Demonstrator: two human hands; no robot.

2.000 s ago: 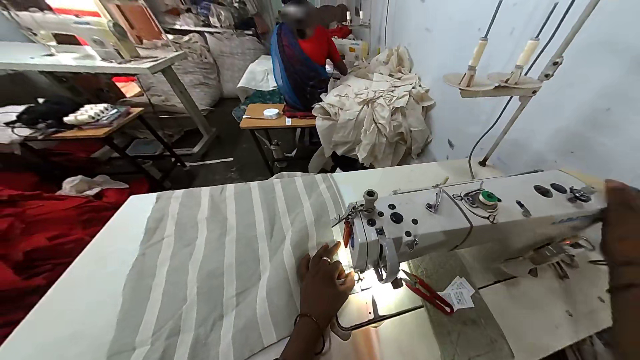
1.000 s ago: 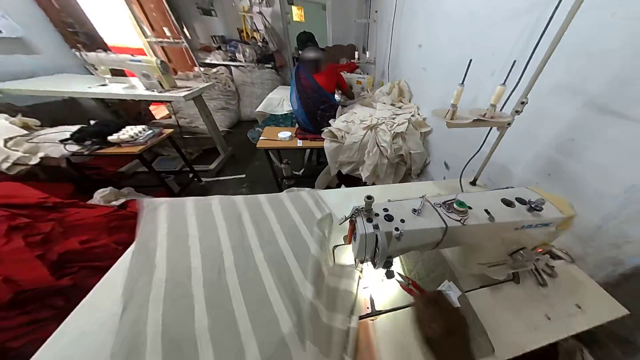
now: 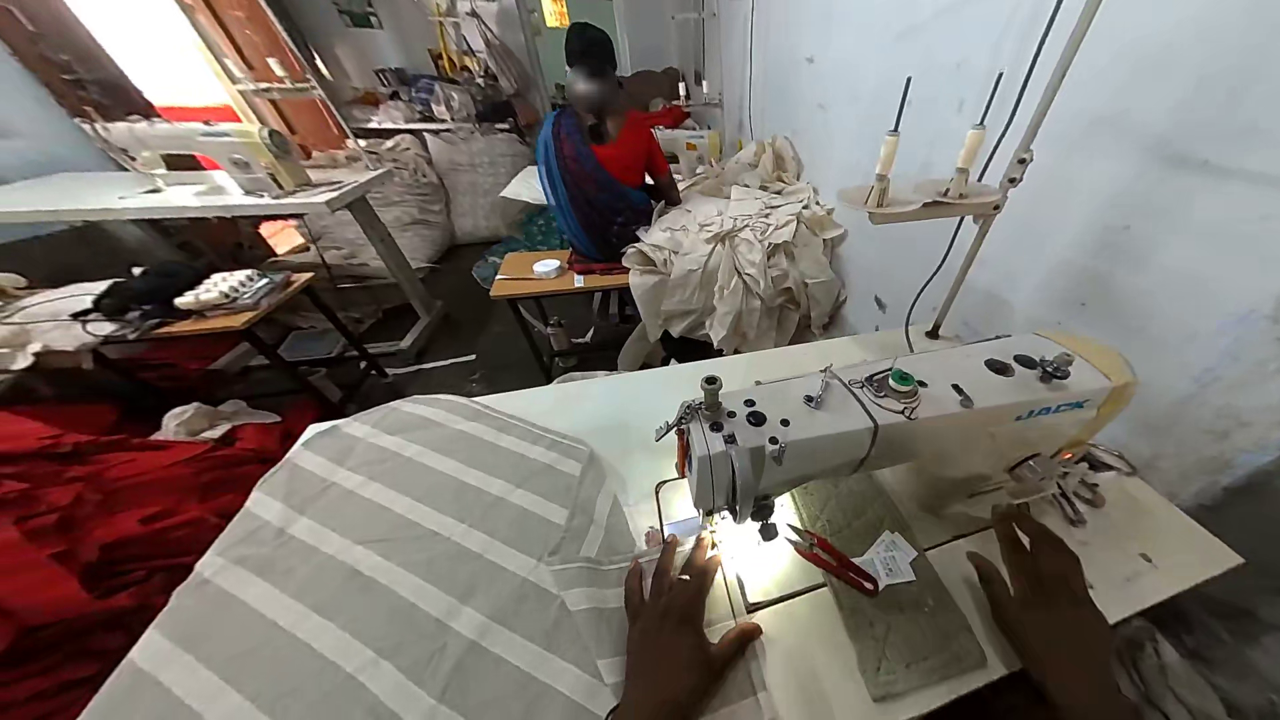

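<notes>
A grey cloth with white stripes [image 3: 400, 560] lies over the left part of the sewing table, its right edge close to the needle area of a white Jack sewing machine [image 3: 800, 430]. My left hand [image 3: 680, 625] rests flat on that edge, fingers spread, fingertips just in front of the lit presser foot area. On the right, my right hand [image 3: 1045, 600] is over the table below the machine's arm, fingers apart and nothing seen in it. Between the hands, red thread snips [image 3: 835, 562] and small white labels [image 3: 890, 558] lie on and beside a grey mat [image 3: 900, 630].
A thread stand with two cones [image 3: 925, 190] rises behind the machine. Cream cloth [image 3: 745, 240] is heaped beyond the table, near a seated person [image 3: 610, 170]. Red cloth [image 3: 120, 560] lies at the left, below a small wooden table [image 3: 230, 318]. A wall stands at the right.
The striped cloth now lies turned, its stripes slanting, with a folded corner near the needle. My left hand, unseen one second ago, is on it. My right hand has moved right, away from the snips.
</notes>
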